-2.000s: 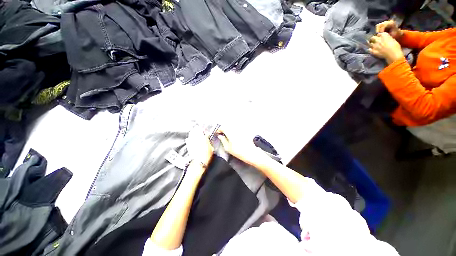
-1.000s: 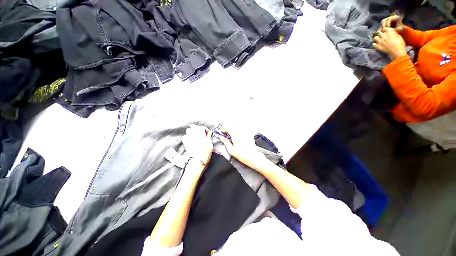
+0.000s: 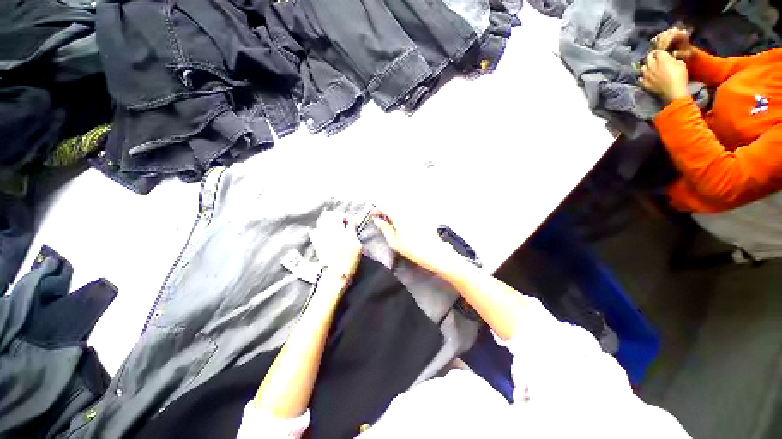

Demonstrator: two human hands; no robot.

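Observation:
A denim jacket [image 3: 244,257] lies spread before me, its paler grey inside showing, with a button placket along its left edge. Its black back panel [image 3: 373,343] lies under my forearms. My left hand [image 3: 337,243] is closed on the cloth near the jacket's far edge, fingers overexposed. My right hand [image 3: 390,231] is beside it, fingertips bent at a seam; a thin dark thing shows between the hands, too small to tell. A small white label [image 3: 300,267] lies left of my left wrist. A dark cuff [image 3: 459,243] lies right of my right hand.
Dark jacket piles [image 3: 197,77] lie along the far side of the white table [image 3: 497,146]. Another dark garment [image 3: 51,326] lies at the left. A person in orange [image 3: 729,146] handles a grey garment [image 3: 600,60] at the right. The table's edge runs diagonally at the right.
The hands stay close together at the seam, with small finger movements. My right hand's fingers have shifted slightly. The cuff beside it lies a little differently.

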